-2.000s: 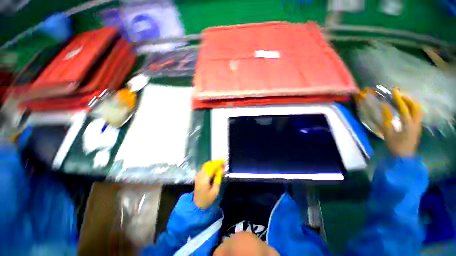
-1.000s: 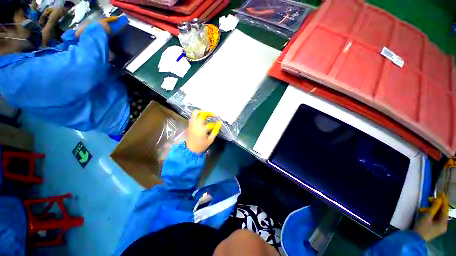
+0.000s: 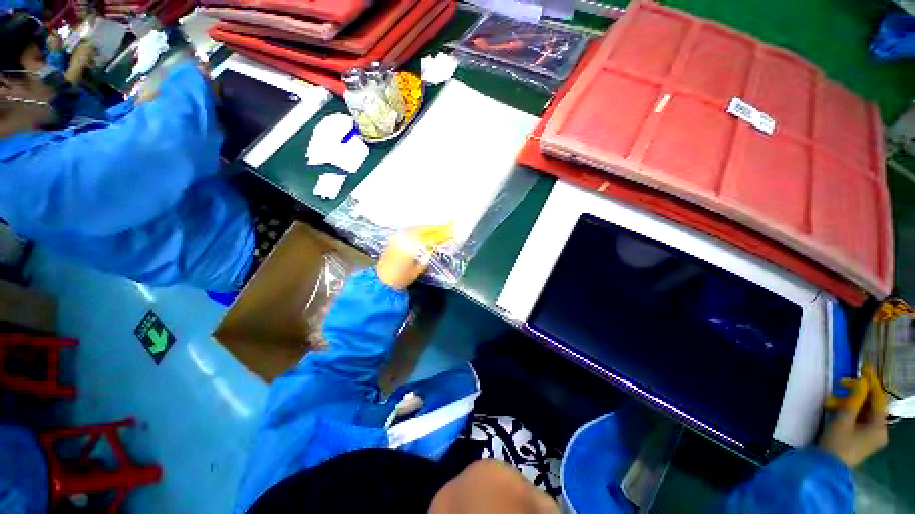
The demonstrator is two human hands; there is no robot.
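A dark glossy panel (image 3: 667, 331) lies on a white mat (image 3: 537, 256) in front of me, its near edge along the bench edge. A white film stack (image 3: 441, 151) in clear plastic lies to its left. My left hand (image 3: 409, 255), with yellow finger cots, is at the stack's near edge; its fingertips are blurred, so a grip cannot be told. My right hand (image 3: 855, 427), also with yellow cots, is at the mat's right end, near a white scrap (image 3: 901, 407). Whether its fingers hold anything is unclear.
Red-orange trays (image 3: 722, 141) stand behind the mat. Bottles (image 3: 375, 100) and white scraps (image 3: 337, 144) are left of the stack. A blue strip (image 3: 840, 341) is at the mat's right. An open cardboard box (image 3: 286, 301) is below; another person (image 3: 130, 181) sits left.
The view has swung left since the first frame. My right hand has left the round dish and come nearer the mat's right end. My left hand has moved from beside the panel to the film stack's edge.
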